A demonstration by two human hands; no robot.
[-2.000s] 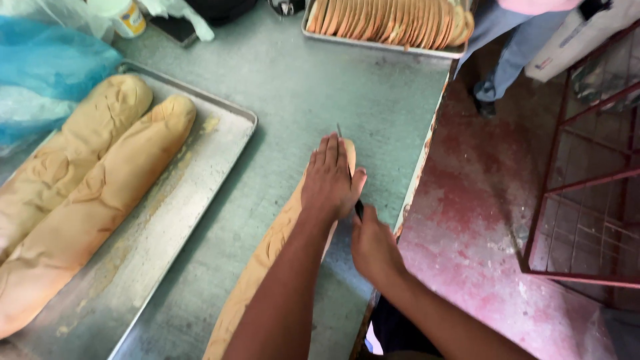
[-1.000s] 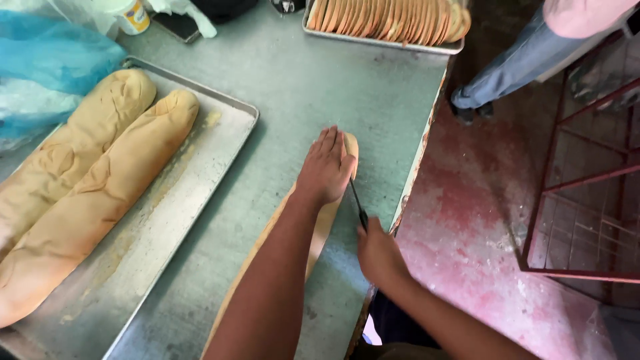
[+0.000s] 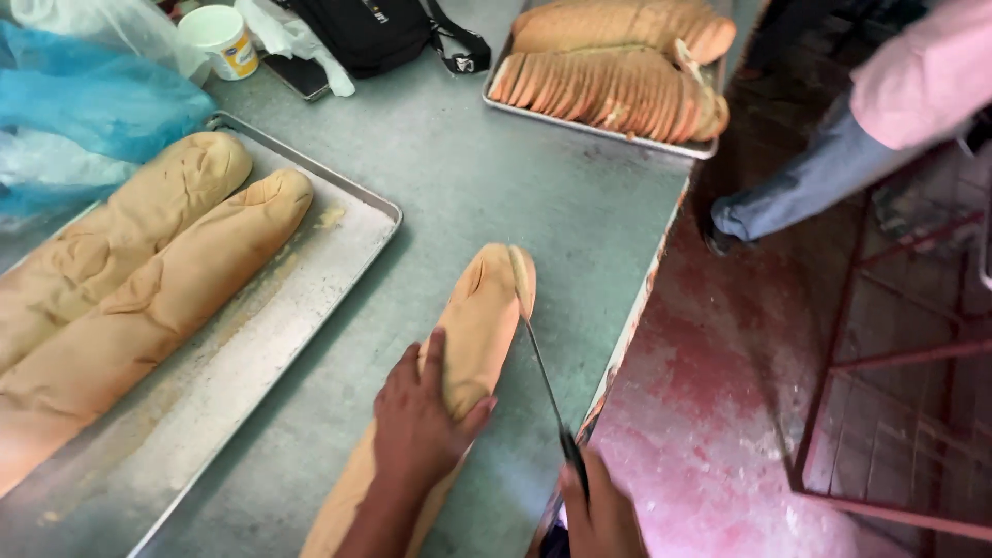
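A long loaf of bread (image 3: 477, 310) lies on the metal-topped table, with a cut running in from its far end near the right side. My left hand (image 3: 422, 418) rests over the loaf's middle, fingers on its left part and thumb across the top. In my right hand (image 3: 601, 504) is the black handle of a long knife (image 3: 545, 372); the blade's tip is at the cut, beside a narrow slice (image 3: 525, 283) at the loaf's right edge. Part of the loaf is hidden under my left hand and forearm.
A metal tray (image 3: 310, 341) at left bears two whole loaves (image 3: 194, 263). Sliced bread (image 3: 604, 89) fills another tray (image 3: 597, 133) at the back. Behind are a plastic tub (image 3: 219, 46), a phone (image 3: 298, 76), a black bag (image 3: 364, 35) and blue plastic (image 3: 93, 101). A person (image 3: 821, 170) stands right, near a red metal rack (image 3: 907, 356).
My left hand has moved back along the loaf toward me, uncovering its far end and the cut. The knife hand is also nearer me. The view has shifted to show more at the back.
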